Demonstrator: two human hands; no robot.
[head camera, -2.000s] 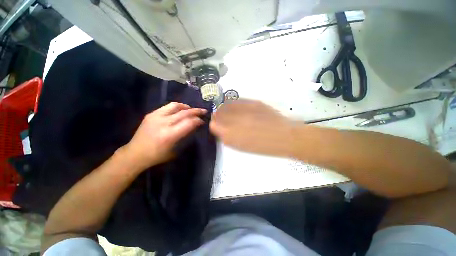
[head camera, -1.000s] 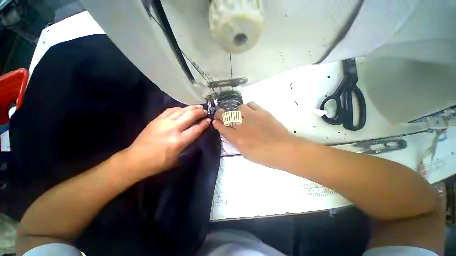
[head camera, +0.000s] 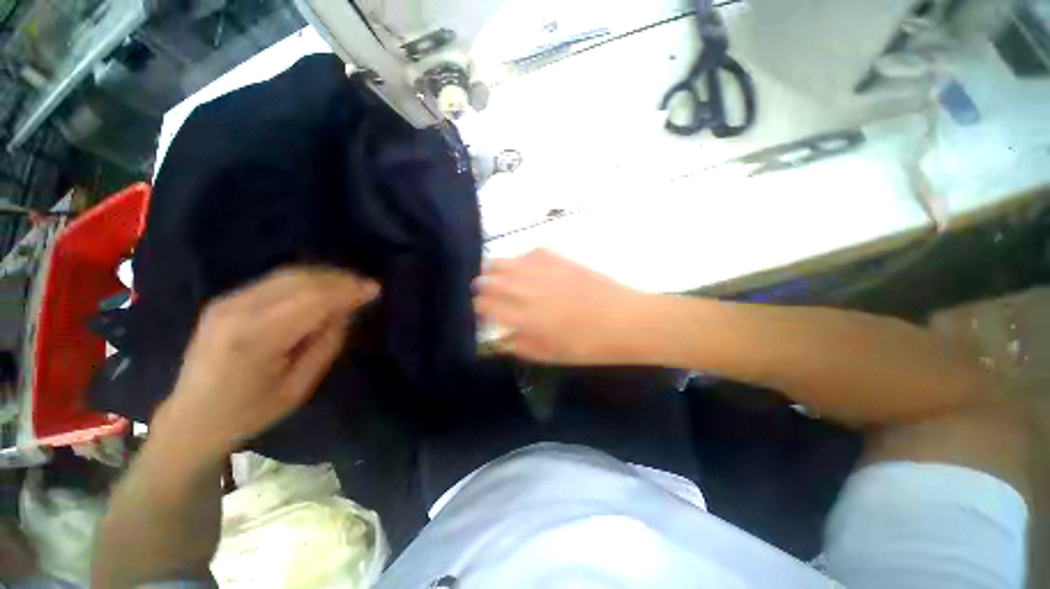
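Observation:
A large dark cloth (head camera: 288, 173) covers the left of the white table and hangs over its front edge. Its right edge runs down from the needle area of the sewing machine (head camera: 447, 94). My left hand (head camera: 276, 339) is blurred over the left part of the cloth, fingers bent and pointing right; whether it grips cloth is unclear. My right hand (head camera: 558, 308) is at the cloth's right edge near the table front, well below the needle, with its fingertips closed on that edge. Both hands are bare.
Black-handled shears (head camera: 708, 98) and metal snips (head camera: 806, 150) lie on the table (head camera: 599, 213) at the right. A red crate (head camera: 86, 311) stands at the left. Cream-yellow cloth (head camera: 294, 524) is below the table. A small blue item (head camera: 956, 101) lies at the far right.
Both hands have left the needle area and moved towards me; my left hand is also further left. The hands are now well apart. The view has shifted, showing more of the crate and cream-yellow cloth.

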